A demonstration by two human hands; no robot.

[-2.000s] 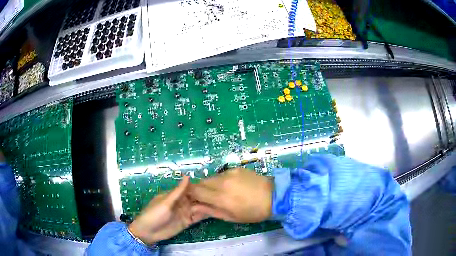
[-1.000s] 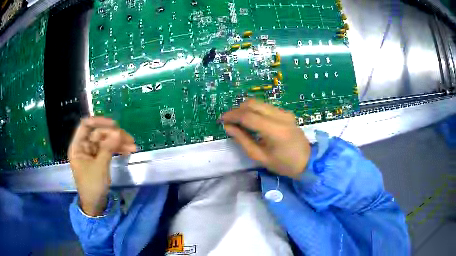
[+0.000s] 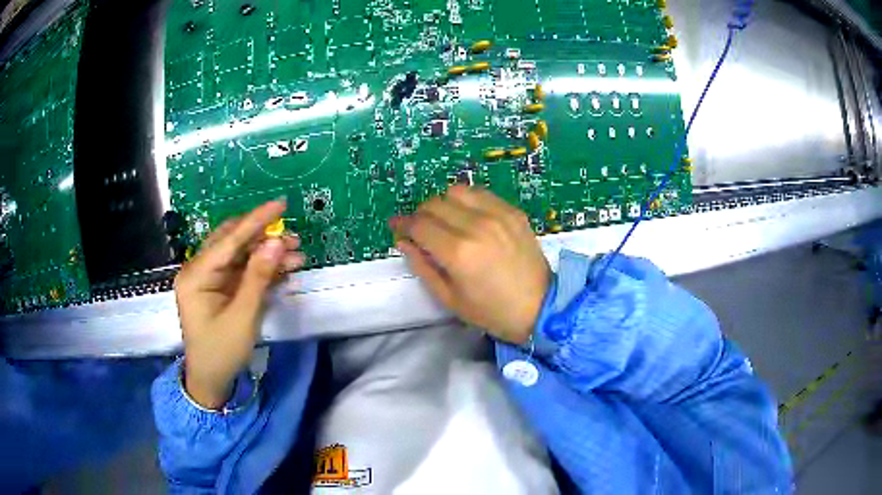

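The green printed circuit board (image 3: 367, 116) lies in front of me, with several yellow capacitors (image 3: 538, 135) standing on it. My left hand (image 3: 232, 276) is over the board's near-left edge and pinches a yellow capacitor (image 3: 276, 228) between thumb and fingertips. My right hand (image 3: 479, 256) is over the near edge to the right, fingers bent and slightly blurred. Whether anything is in its fingertips is hidden. The two hands are apart.
A second green board (image 3: 34, 164) lies at the far left, past a dark gap. The silver front rail (image 3: 735, 227) runs across between me and the boards. A blue cord (image 3: 677, 155) crosses from the upper right to my right wrist.
Since two seconds ago the view has tilted down and my hands have come apart. Since one second ago my left hand has moved right, now showing a yellow capacitor, and my right hand slightly left.
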